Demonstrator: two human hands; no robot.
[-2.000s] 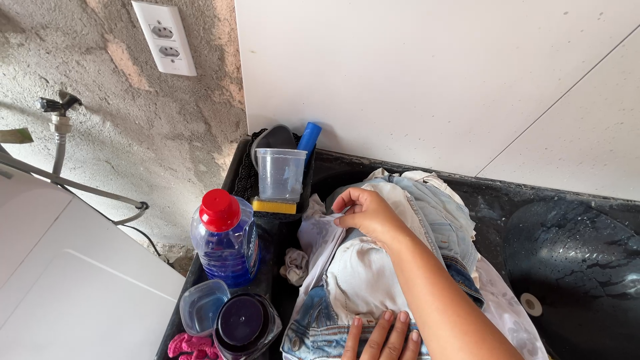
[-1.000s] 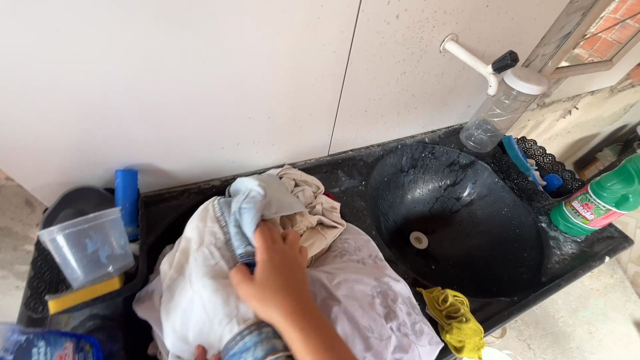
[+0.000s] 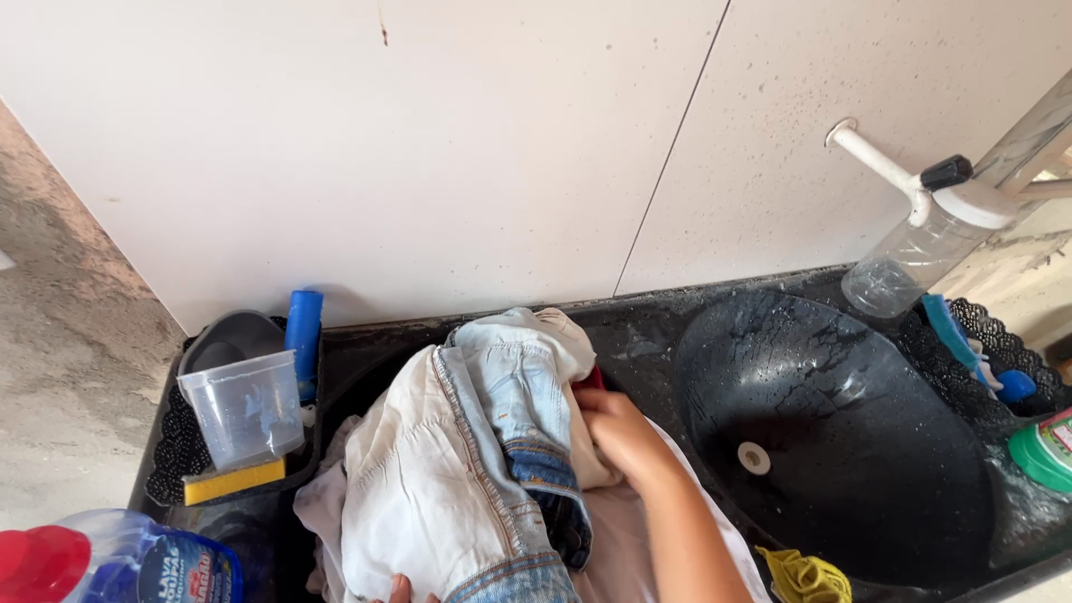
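A heap of wet-looking clothes lies in the left basin of a black double sink. On top is a light denim garment (image 3: pixel 523 377) with its white inner fabric (image 3: pixel 419 469) outward. My right hand (image 3: pixel 615 431) is at the heap's right side, fingers on beige cloth (image 3: pixel 586 352) beside a bit of red fabric (image 3: pixel 590 379); its fingertips are partly hidden. Only the fingertips of my left hand (image 3: pixel 402 590) show at the bottom edge, against the white fabric, so its grip is hidden. Pale cloth (image 3: pixel 624 536) lies beneath.
A black basket (image 3: pixel 180 444) at left holds a clear plastic cup (image 3: pixel 247 410), a yellow sponge (image 3: pixel 234 481) and a blue cylindrical object (image 3: pixel 303 335). A red-capped detergent bottle (image 3: pixel 126 557) stands nearer. Right are the round basin (image 3: pixel 829 444), a yellow cloth (image 3: pixel 804 578), a tap (image 3: pixel 888 172) and a green bottle (image 3: pixel 1043 452).
My right hand has moved from the denim garment's top to the beige cloth at the heap's right side. Red fabric shows more beside it. The view has swung right since the earliest frame.
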